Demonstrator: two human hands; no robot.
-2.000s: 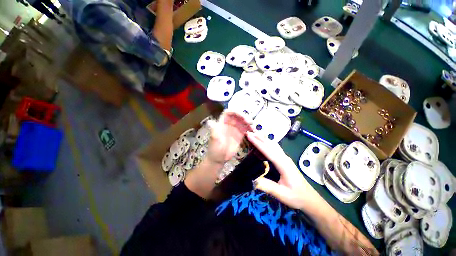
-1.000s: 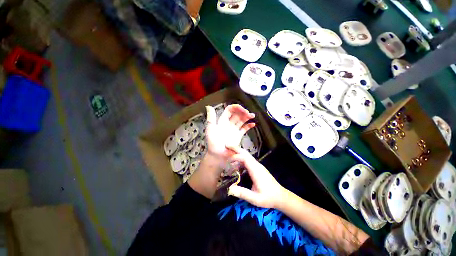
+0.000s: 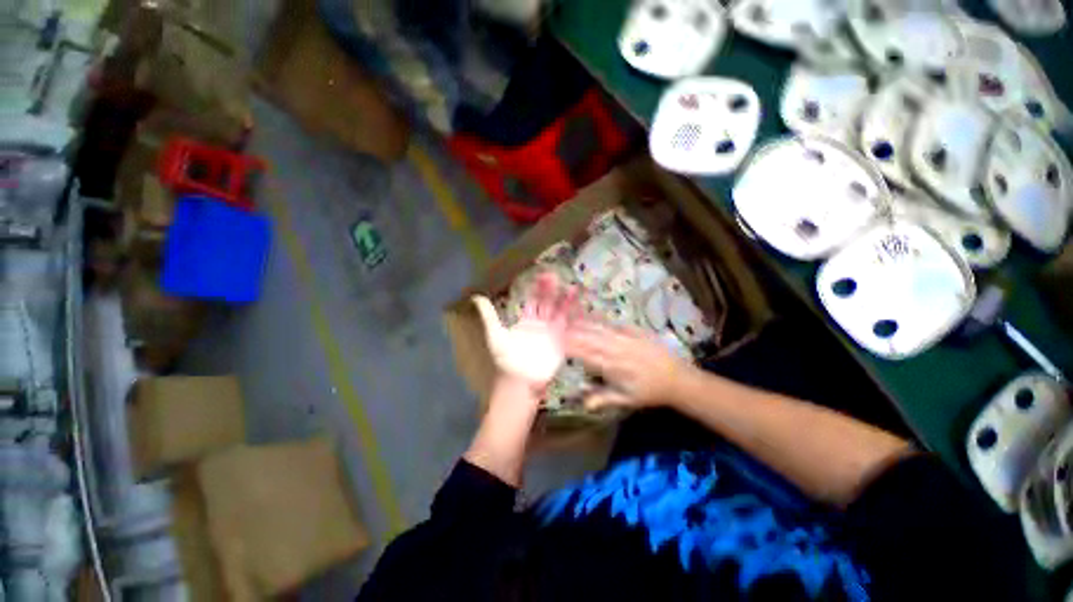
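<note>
My left hand (image 3: 530, 341) is raised over the bulk carton, palm up, fingers spread, and holds nothing that I can see. My right hand (image 3: 630, 362) lies against its right side, with the fingers reaching to the left palm. The right hand is blurred and its palm side is hidden, so I cannot tell if it holds something. The bulk carton (image 3: 477, 353) stands below the bench edge, full of cream housing covers (image 3: 618, 259). The hands and forearms hide part of the carton's near side.
Green bench (image 3: 871, 376) at right bears heaped covers (image 3: 897, 288), a stack (image 3: 1053, 506) and a metal-shafted tool (image 3: 1035, 350). A red stool (image 3: 524, 176) stands beyond the carton, by a partly visible person. Blue bin (image 3: 218, 249), red crate (image 3: 212, 168) and cartons (image 3: 282, 517) are at left.
The view has swung left, so the bench has shifted right and the small parts box has left the picture. My right hand's fingers have come up flatter against my left hand.
</note>
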